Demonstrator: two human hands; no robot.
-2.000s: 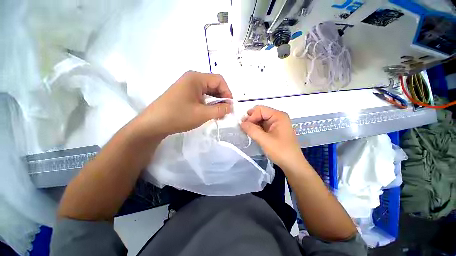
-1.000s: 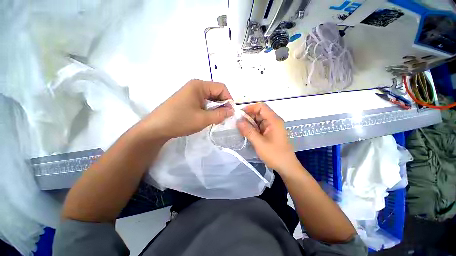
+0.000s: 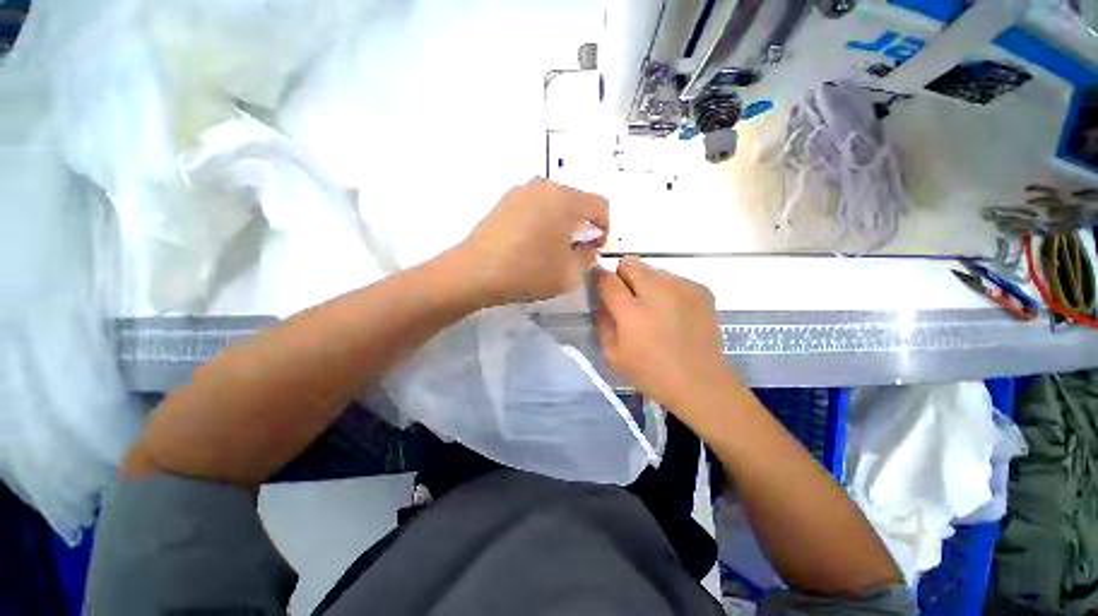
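A sheer white garment panel (image 3: 530, 403) hangs from my hands over the table's front edge, with a denser narrow white border along its right side. My left hand (image 3: 542, 241) is closed on the cloth, with a small bit of white showing between its fingertips. My right hand (image 3: 656, 319) is just right of it, fingers curled and pinching the cloth's edge. Both hands are close together in front of the sewing machine (image 3: 771, 72), short of the needle area. The exact grip is partly hidden by the fingers.
A pile of white garment parts (image 3: 277, 181) lies on the left. A lilac-white tape bundle (image 3: 843, 163) lies on the machine bed. Thread snips (image 3: 997, 292) and an orange cord (image 3: 1038, 283) are at the right end. A blue crate (image 3: 963, 566) below holds white cloth (image 3: 921, 463), beside olive-green cloth (image 3: 1048, 493).
The view has shifted, so the machine and table sit further right. My left hand has turned and closed more, and the border loop between my hands no longer shows open.
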